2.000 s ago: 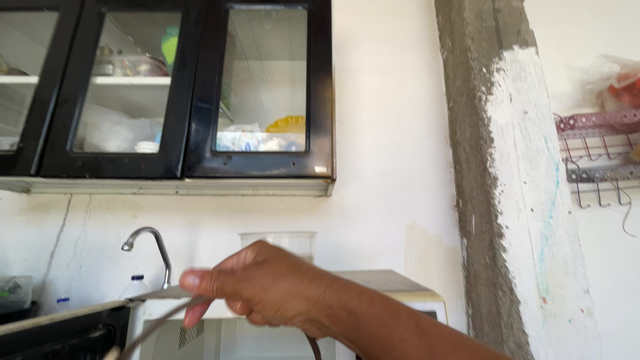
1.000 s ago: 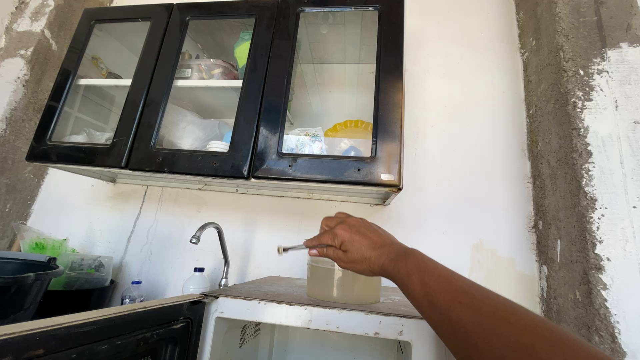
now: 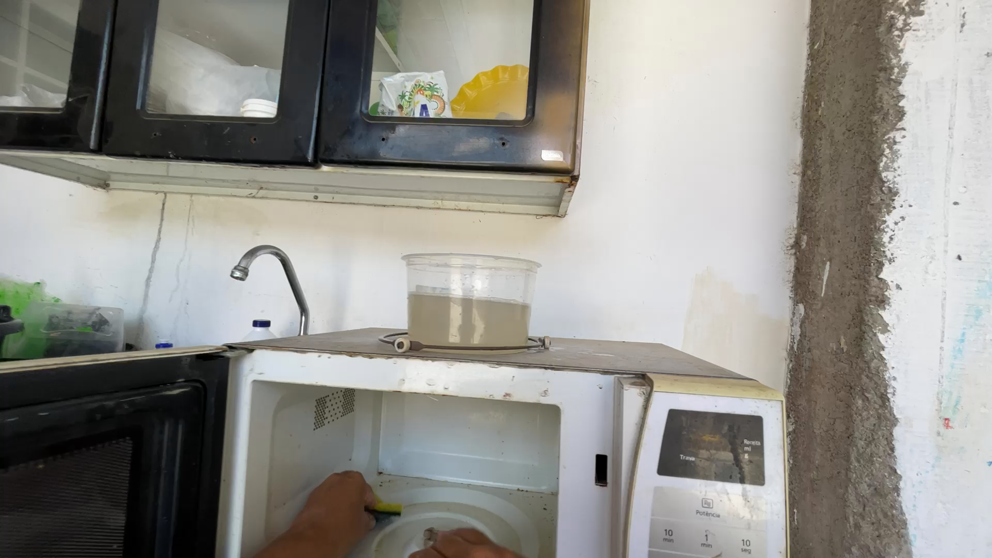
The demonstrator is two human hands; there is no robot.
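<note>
Inside the open microwave oven (image 3: 465, 438), my left hand (image 3: 337, 508) is shut on a yellow and dark sponge (image 3: 387, 508), low at the left side of the cavity floor. My right hand (image 3: 461, 542) is at the bottom edge of the view, over the raised round centre of the floor; its fingers are mostly cut off, so what it holds cannot be told. On top of the oven stands a clear plastic tub (image 3: 470, 306) part full of cloudy liquid. The roller ring (image 3: 403, 343) of the turntable lies around the tub's base.
The oven door (image 3: 101, 457) stands open to the left. A curved metal faucet (image 3: 283, 271) and a bottle with a blue cap (image 3: 261, 329) are behind it. Black wall cabinets (image 3: 449, 147) with glass panes hang above. A plastic box (image 3: 74, 329) is at far left.
The roller ring, held in my right hand one second ago, now lies on the oven top around the tub. My right hand has moved down into the cavity, and my left hand has come into view.
</note>
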